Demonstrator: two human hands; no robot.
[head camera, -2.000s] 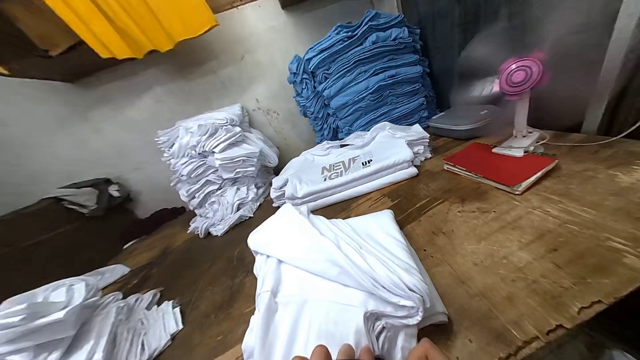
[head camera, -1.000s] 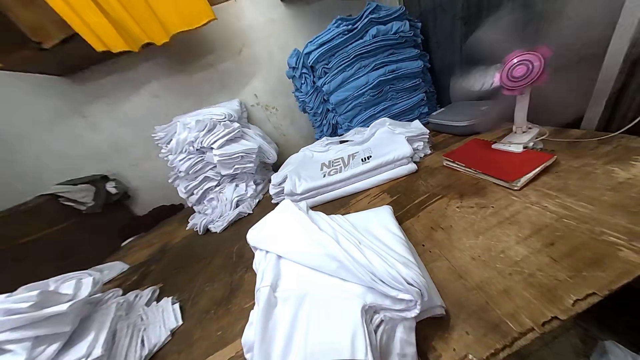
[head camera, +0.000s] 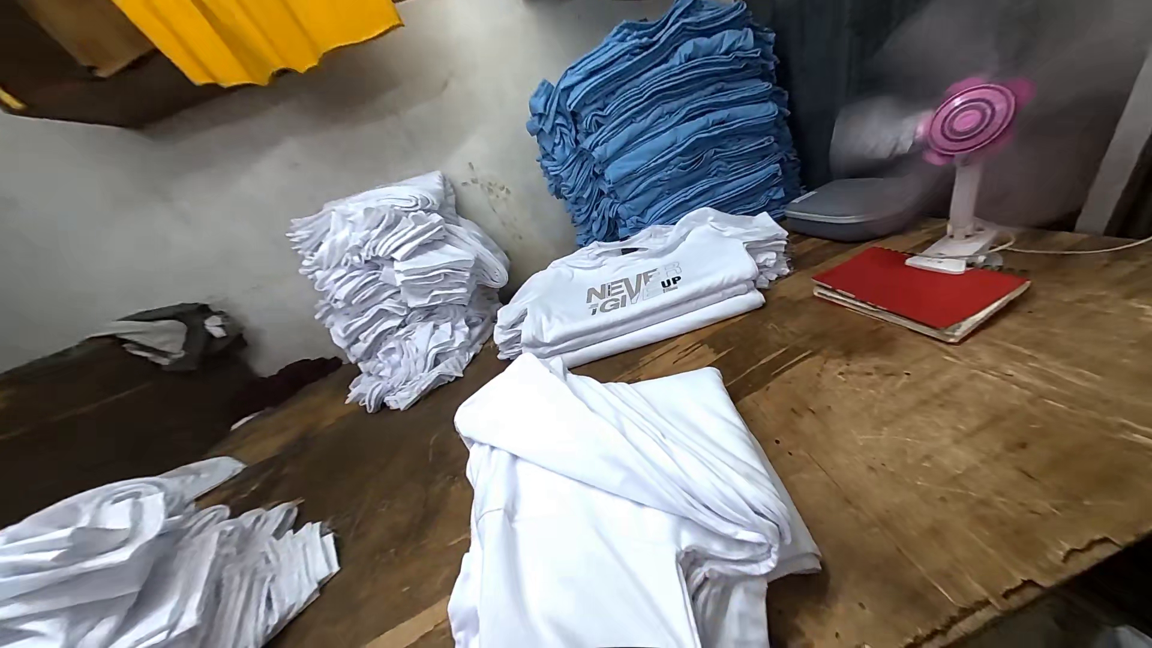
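Neither my left hand nor my right hand shows in the head view. Closest to me, at the bottom middle, lies a pile of white cloth garments (head camera: 585, 504), the top one folded over loosely toward the right. Behind it sits a stack of folded white T-shirts (head camera: 630, 297) with grey and black printed lettering on the top one. A taller stack of bunched white garments (head camera: 405, 288) leans beside the wall, left of the printed shirts. More white garments (head camera: 135, 558) lie layered at the lower left.
A tall stack of blue garments (head camera: 675, 126) stands at the back. On the wooden table (head camera: 945, 432) are a red notebook (head camera: 918, 288), a pink and white fan (head camera: 967, 126) with a cord, and a grey case (head camera: 846, 207). Yellow cloth (head camera: 261, 36) hangs at the upper left.
Fingertips showed at the bottom edge against the near white garments two seconds ago; they have gone out of view. The piles look the same.
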